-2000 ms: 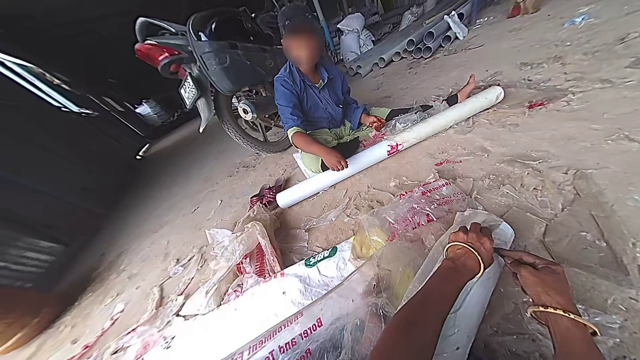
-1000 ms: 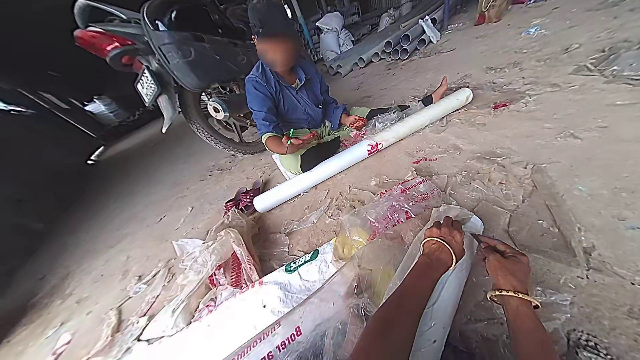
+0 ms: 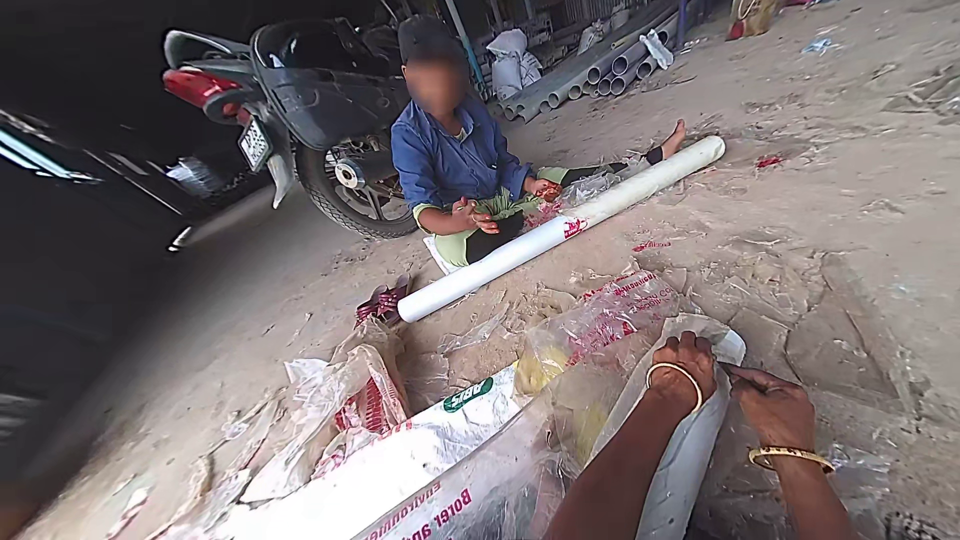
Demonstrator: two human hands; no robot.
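Note:
My left hand, with a bangle at the wrist, presses down with curled fingers on a pale wrapped roll at the lower right. Close on its right, my right hand grips a small dark pointed tool, its tip at the roll's edge; the kind of tool cannot be made out. Clear printed plastic film and a white printed sheet lie left of the roll. Farther off, a long white tube lies slantwise in front of a seated person in a blue shirt.
A motorcycle stands behind the person at the left. Grey pipes and a white sack are stacked at the back. Crumpled plastic and a dark red sandal-like item lie on the dusty ground.
The seated person's hand, on the white tube two seconds ago, is now raised off it. My hands stay at the pale roll. The view has shifted somewhat.

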